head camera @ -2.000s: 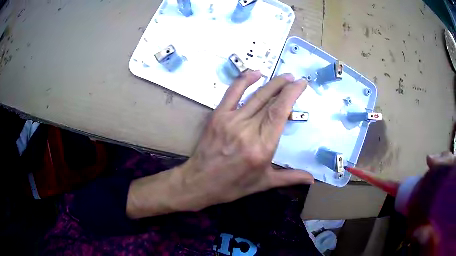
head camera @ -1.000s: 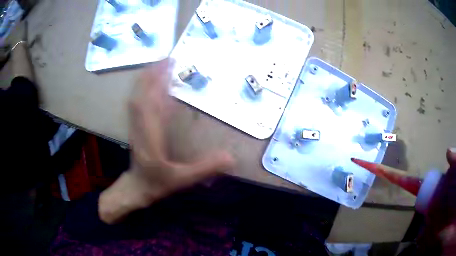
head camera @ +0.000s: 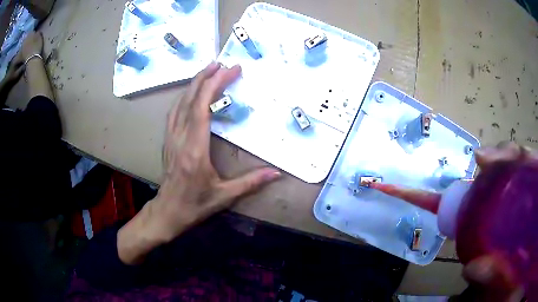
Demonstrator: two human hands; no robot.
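A white plastic cover with several posts (head camera: pixel 386 203) lies at the right on cardboard sheeting. My right hand (head camera: pixel 489 268), partly cut off by the right edge, holds a pink-red squeeze bottle (head camera: pixel 507 212). Its red nozzle (head camera: pixel 407 196) points left, with the tip at the metal-topped left post (head camera: pixel 370 180) of that cover. The bottle hides part of the cover's right side. A second white cover (head camera: pixel 277 76) lies against it in the middle. My left hand (head camera: pixel 197 153) is spread at that cover's left edge, fingers by its lower-left post, thumb along the near edge; it grips nothing visibly.
A third white cover (head camera: pixel 200 65) lies at the upper left, partly out of view. Another person's forearm with a bracelet (head camera: pixel 38 71) rests on the bench at the far left. Stained cardboard sheeting (head camera: pixel 466 76) covers the bench. Red material (head camera: pixel 106 203) hangs below its near edge.
The nozzle has moved left from the lower right post to the left post. My left hand has left the right cover and reached the middle cover. The view has shifted, showing the third cover and another person's arm.
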